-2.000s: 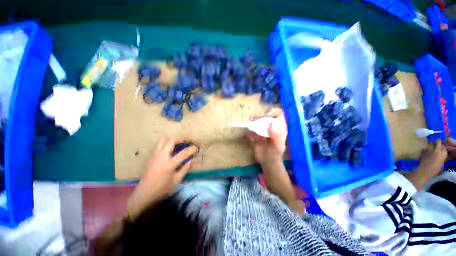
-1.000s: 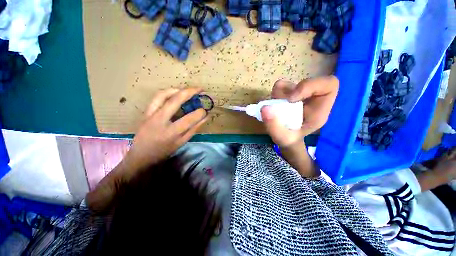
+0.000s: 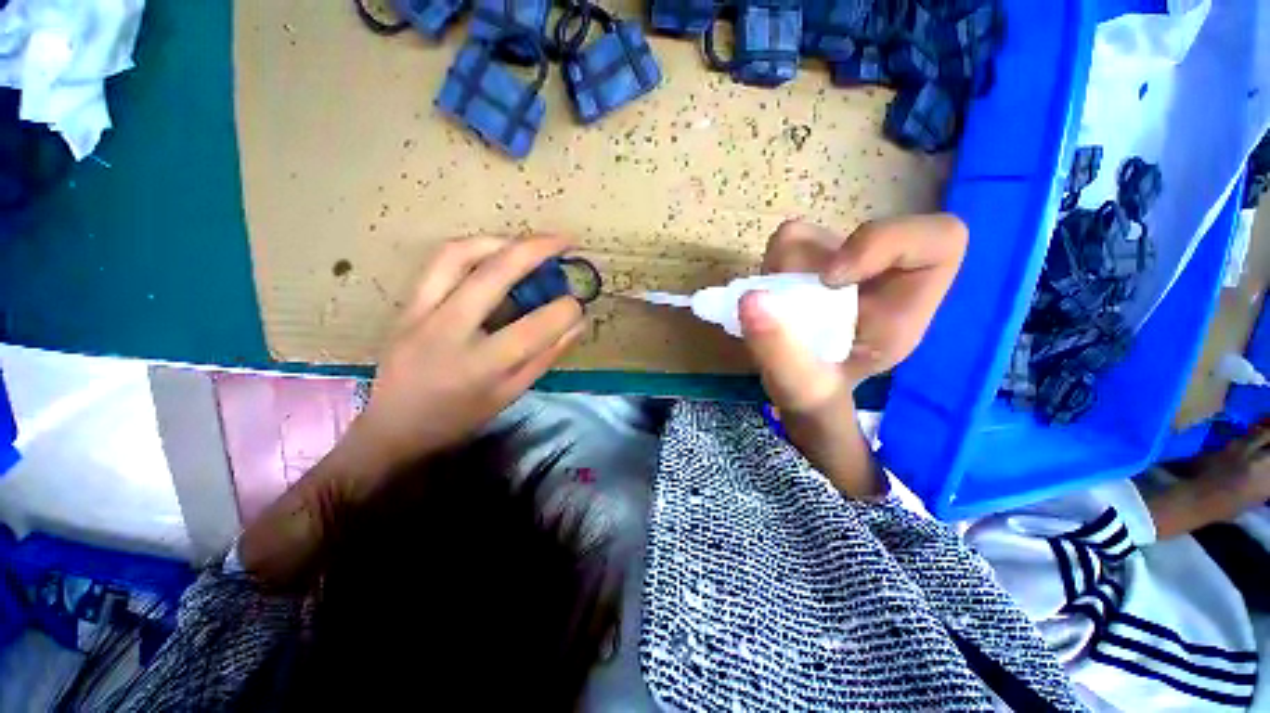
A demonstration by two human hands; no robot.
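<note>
My left hand (image 3: 474, 327) holds a mini plaid fabric bag (image 3: 541, 286) between thumb and fingers low over the cardboard work board (image 3: 418, 181). The bag's dark loop handle (image 3: 588, 280) points right. My right hand (image 3: 871, 300) grips a white glue bottle (image 3: 794, 315), lying sideways, its thin nozzle pointing left toward the loop. The nozzle tip is near the loop; whether it touches cannot be told. Part of the bag is hidden by my left fingers. More plaid bags with loops (image 3: 613, 70) lie at the board's far edge.
A blue bin (image 3: 961, 320) with a white liner and many plaid bags stands right of the board. A crumpled white cloth (image 3: 63, 63) lies on the green surface (image 3: 139, 265) at left. Another person's hand (image 3: 1240, 474) and striped white sleeve are at the right edge.
Since the first frame the view has come closer to the board, and my hands have come nearer each other, bottle nozzle toward the loop. Over the last second they have barely moved.
</note>
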